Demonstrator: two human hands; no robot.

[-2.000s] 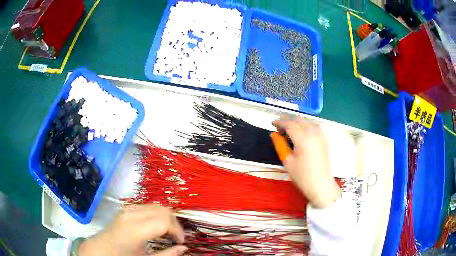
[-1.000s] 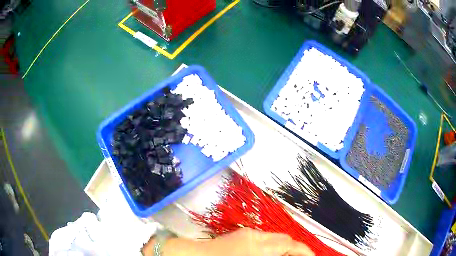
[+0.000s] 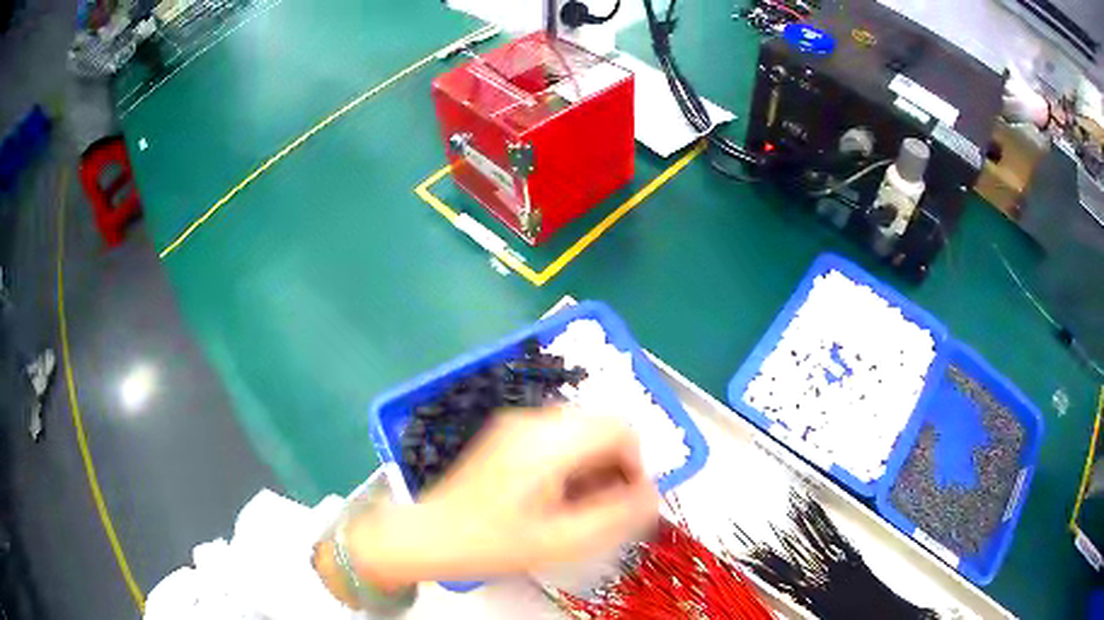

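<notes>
My left hand (image 3: pixel 533 491) is blurred and hovers over the near side of the left blue parts bin (image 3: pixel 406 406). Its fingers are curled, and I cannot tell whether they hold anything. Black connector housings (image 3: pixel 454 418) fill the bin's left part, and white connector housings (image 3: pixel 617 382) lie in its right part. The hand hides the bin's near right corner. Red wires (image 3: pixel 684 581) and black wires (image 3: pixel 835 569) lie in the white tray (image 3: pixel 714 418) at the bottom edge. My right hand is not in view.
Paired blue bins (image 3: pixel 938 375) stand beyond the tray, one with small white parts, one with grey metal parts. A red box (image 3: pixel 545 133) stands inside yellow tape on the green mat (image 3: pixel 291 242). A black machine (image 3: pixel 847 133) with a knob and cables stands at the back.
The view has turned left and up, so more of the mat, box and machine shows. My left hand has moved from over the red wires to the left bin. My right hand has left the picture.
</notes>
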